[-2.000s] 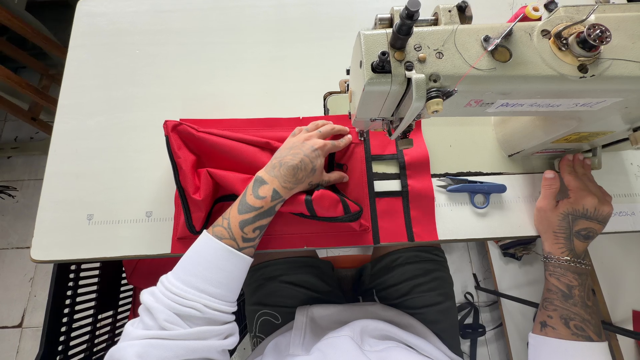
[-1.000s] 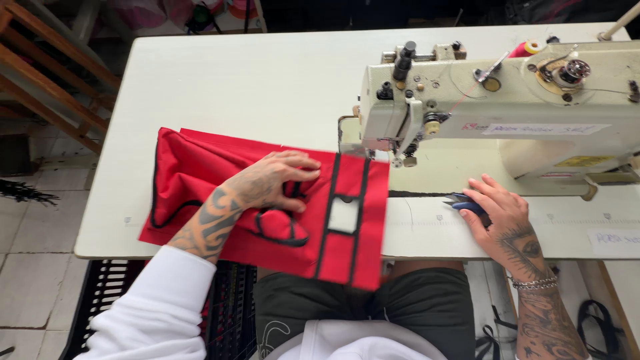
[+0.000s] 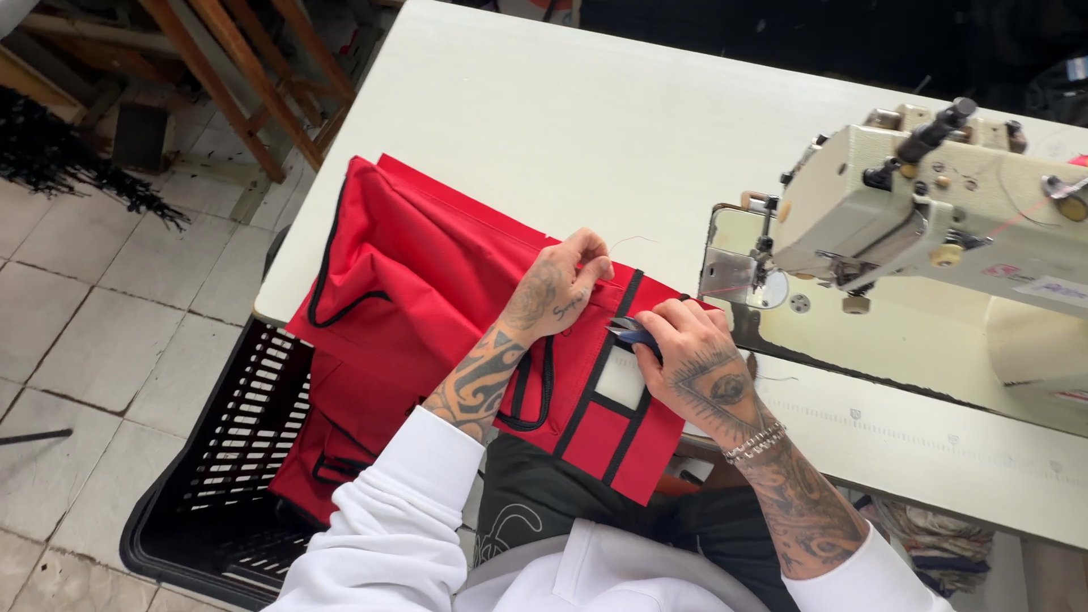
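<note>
A red fabric piece [image 3: 442,255] with black binding and a black zipper lies across the table's front edge. My left hand [image 3: 557,285] rests on its upper middle, thumb and fingers pinched together; whether they grip cloth or a thread is unclear. In my right hand [image 3: 693,361] are blue-handled thread snips [image 3: 633,333], their blades pointing left over the black strip near a clear-looking window [image 3: 622,378]. A loose thread [image 3: 633,240] curls just above the cloth, right of my left hand.
An industrial sewing machine [image 3: 926,204] stands at the right, its presser foot apart from the cloth. Below the table's left corner a black plastic basket [image 3: 229,459] holds more red fabric [image 3: 340,442]. The white table [image 3: 595,110] reaches behind the work.
The red piece has moved left, away from the machine. My right hand has picked up the snips from the table and brought them to the cloth. The view has swung left.
</note>
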